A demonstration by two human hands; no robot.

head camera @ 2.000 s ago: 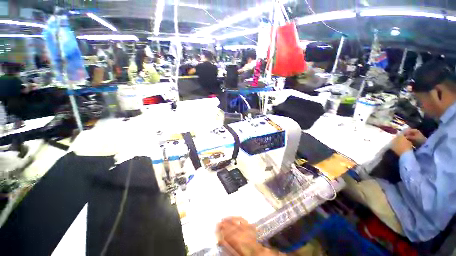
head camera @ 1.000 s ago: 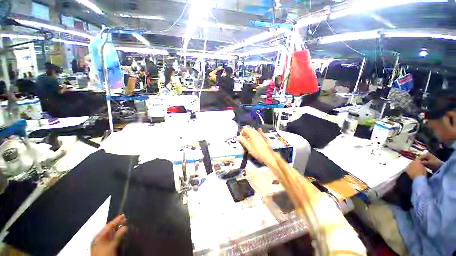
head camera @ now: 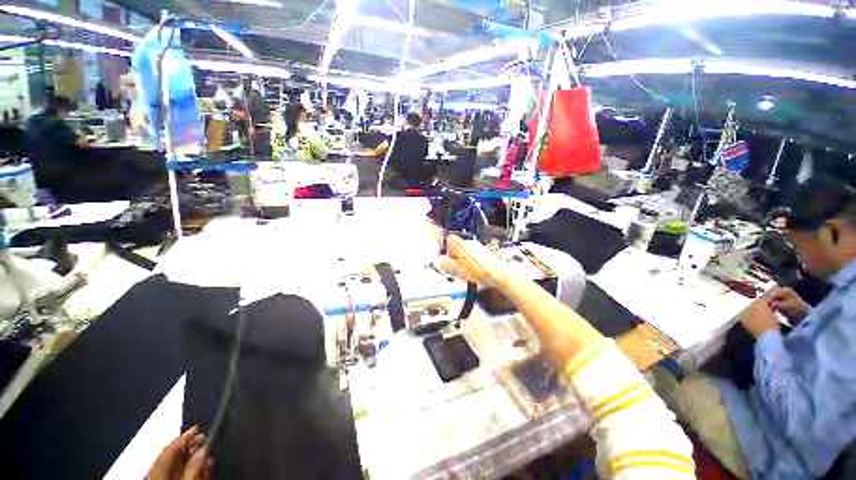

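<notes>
A black garment panel with a rounded end [head camera: 282,375] lies on the white table left of the needle, a pale line running down it. A stacked black cut panel [head camera: 113,347] lies farther left. My left hand [head camera: 183,457] is at the bottom edge, partly cut off, its fingertips at the panel's left edge; whether it grips the cloth is unclear. My right hand [head camera: 462,261] reaches over the top of the white sewing machine head [head camera: 568,272]; what its fingers hold cannot be seen. Black fabric strips [head camera: 390,294] hang over the head.
A small black pad [head camera: 450,356] lies right of the needle. A clear plastic tray [head camera: 530,380] is near the table's front edge. A person in a blue shirt [head camera: 807,366] sits at the right. A red bag [head camera: 569,131] hangs behind the machine.
My right hand has gone from the table's front edge up onto the machine head. My left hand has come into view at the panel and moved slightly down and left.
</notes>
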